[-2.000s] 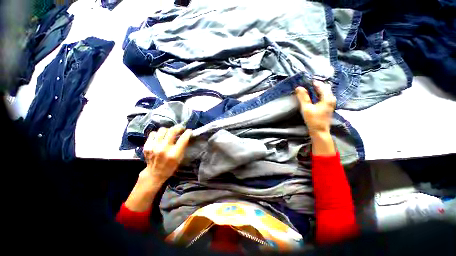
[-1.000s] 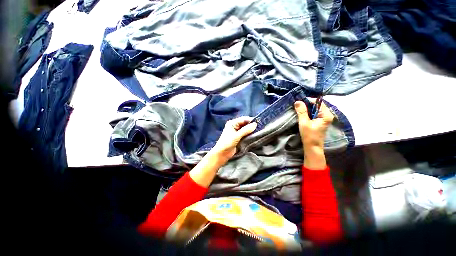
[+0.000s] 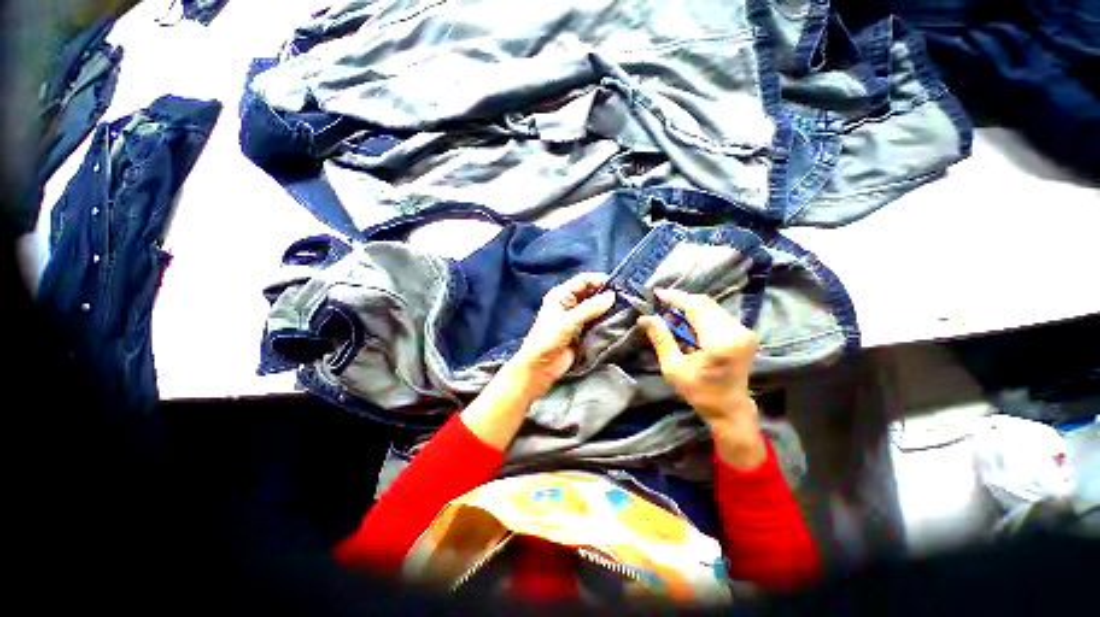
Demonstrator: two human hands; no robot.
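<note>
A denim garment (image 3: 507,271), pale grey inside with dark blue edges, lies bunched over the table's near edge and onto my lap. My left hand (image 3: 561,331) pinches its dark blue stitched edge at the middle. My right hand (image 3: 706,350) is just to the right, fingertips at the same edge, holding small dark-bluish thread snips (image 3: 679,327) mostly hidden by the fingers. The snips' blades are too small to make out clearly.
A pale inside-out denim garment (image 3: 483,90) lies beyond. Dark blue denim with shiny buttons (image 3: 115,229) lies at the left, more dark denim (image 3: 1013,72) at the far right. The white table (image 3: 929,283) ends at its near edge. A white bundle (image 3: 1025,458) sits lower right.
My left hand has moved right and up along the garment to its dark edge. My right hand has let go of the far edge and come down left beside it, with the snips.
</note>
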